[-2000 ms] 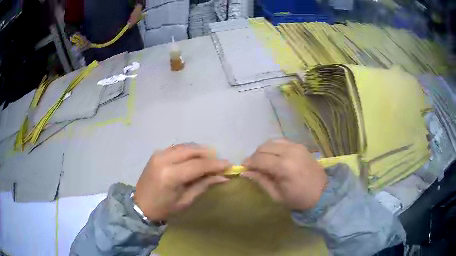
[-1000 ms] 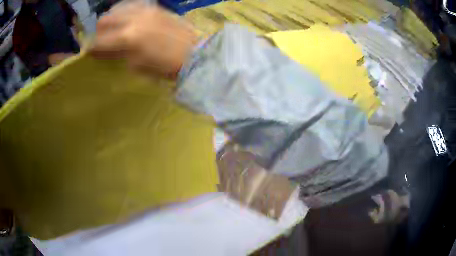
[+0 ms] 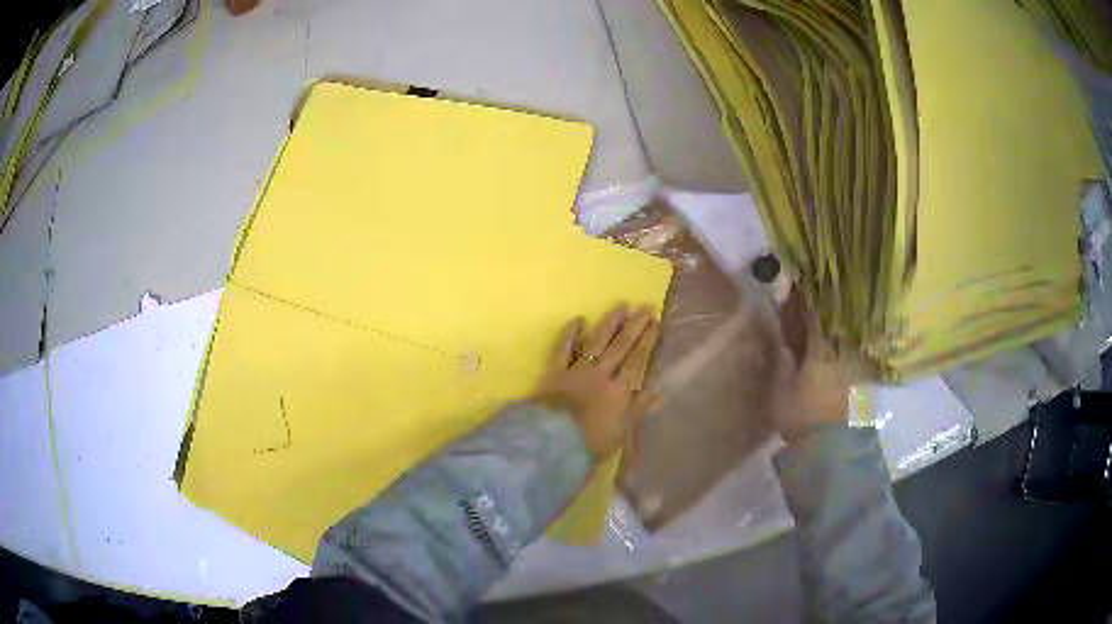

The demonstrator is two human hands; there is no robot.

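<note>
A large panel (image 3: 402,219) lies yellow face up on the table, with a stepped corner at its upper right and a thin crease line across it. My left hand (image 3: 600,372) rests flat on the panel near its right edge, fingers spread, holding nothing. A brown slab (image 3: 707,378) under clear shiny plastic lies beside the panel's right edge, partly under it. My right hand (image 3: 811,378) is blurred at the slab's right side, beside the panel stack. A small round dark-centred piece, perhaps a hammer head (image 3: 766,267), shows just above it; whether my fingers grip it is unclear.
A thick fanned panel stack (image 3: 841,159) stands at the upper right, with a wide yellow face (image 3: 1000,183) on its right. Grey sheets (image 3: 98,244) lie at the left. Yellow strips (image 3: 31,116) lie at the far upper left. The table's front edge curves along the bottom.
The panel has swung from my raised hand down onto the table and now lies flat, yellow side up. My left hand is on it; my right hand has moved to the slab's right side.
</note>
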